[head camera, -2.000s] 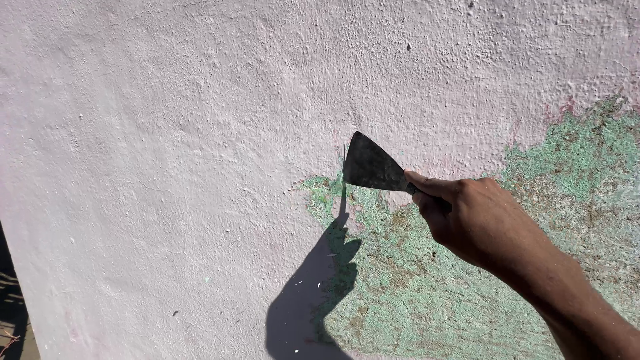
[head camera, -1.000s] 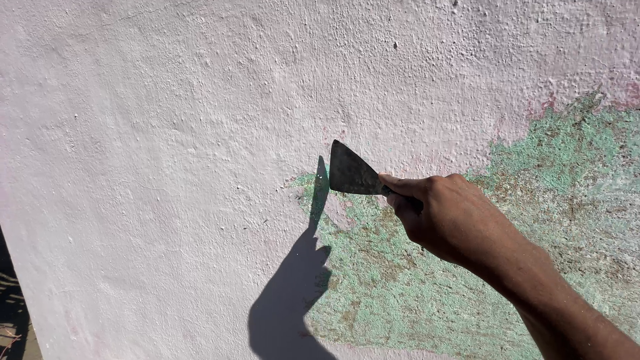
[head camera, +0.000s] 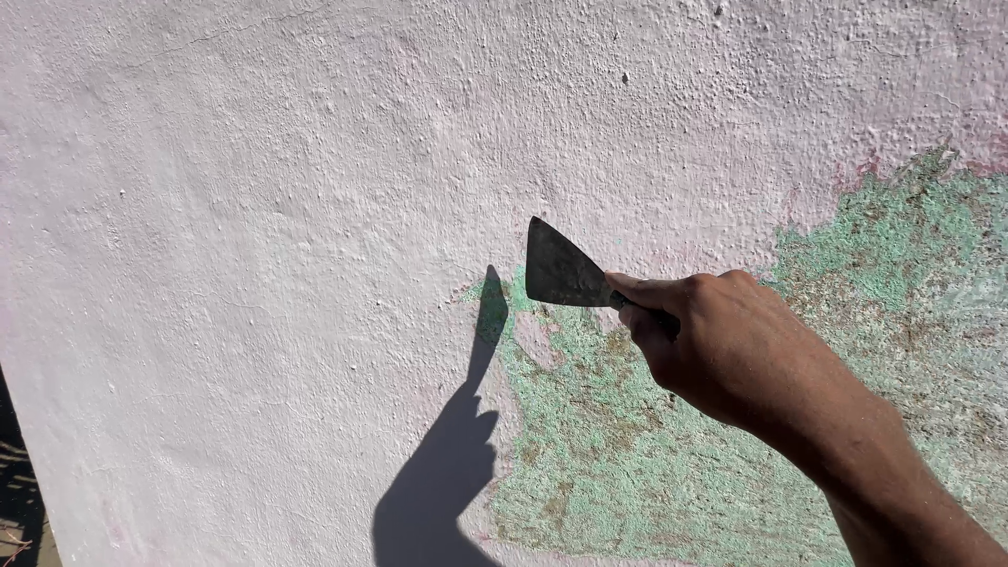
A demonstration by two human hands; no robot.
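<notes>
My right hand [head camera: 720, 346] comes in from the lower right, its fingers closed round the dark handle of a putty knife [head camera: 565, 266]. The broad blade points up and left, in front of the wall at the upper left border of a bared green patch [head camera: 654, 457]. Its shadow lies apart from it on the left, so the blade looks to be off the surface. Pale pink paint [head camera: 276, 236] covers the wall around the patch, and a small pink flake or island of paint [head camera: 538, 340] remains just below the blade. My left hand is out of view.
Rough painted wall fills nearly the whole view. The shadow of my hand and tool [head camera: 437, 480] falls on it at the lower centre. Past the wall's left edge, a dark strip with some thin twigs [head camera: 17, 543] shows at the bottom corner.
The blade touched or nearly met its shadow two seconds ago; now a gap parts them. My right hand still holds the putty knife.
</notes>
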